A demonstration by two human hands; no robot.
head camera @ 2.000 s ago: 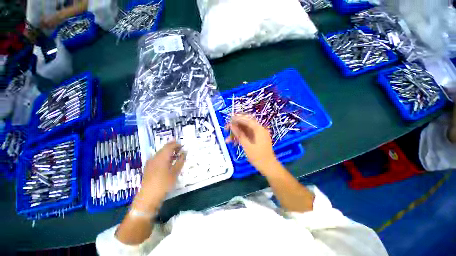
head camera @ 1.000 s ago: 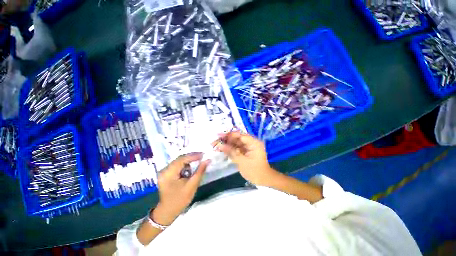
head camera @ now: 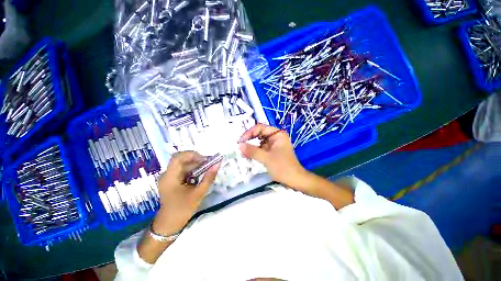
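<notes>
My left hand point(head camera: 184, 178) is closed on a silver metal barrel point(head camera: 204, 169), held tilted over the near part of the white tray point(head camera: 254, 99). My right hand point(head camera: 272, 151) is just to its right, thumb and fingertips pinched around a small thin part with a dark red portion point(head camera: 273, 134). The barrel's upper end points towards the right fingertips. Small white parts point(head camera: 241, 171) lie heaped beneath both hands. Silver tubes lie at the tray's far end, under a clear plastic bag point(head camera: 187, 41) of more tubes.
Right of the white tray, a blue tray point(head camera: 407, 82) holds loose thin rods and rests on another. Left, a blue tray point(head camera: 82, 123) holds two rows of units. Two blue bins point(head camera: 71, 189) of silver assemblies stand farther left. More bins are at top right.
The right hand has moved from the rod tray to the white tray, beside the left hand. The barrel in the left hand now shows lengthwise. The view has moved closer to the trays.
</notes>
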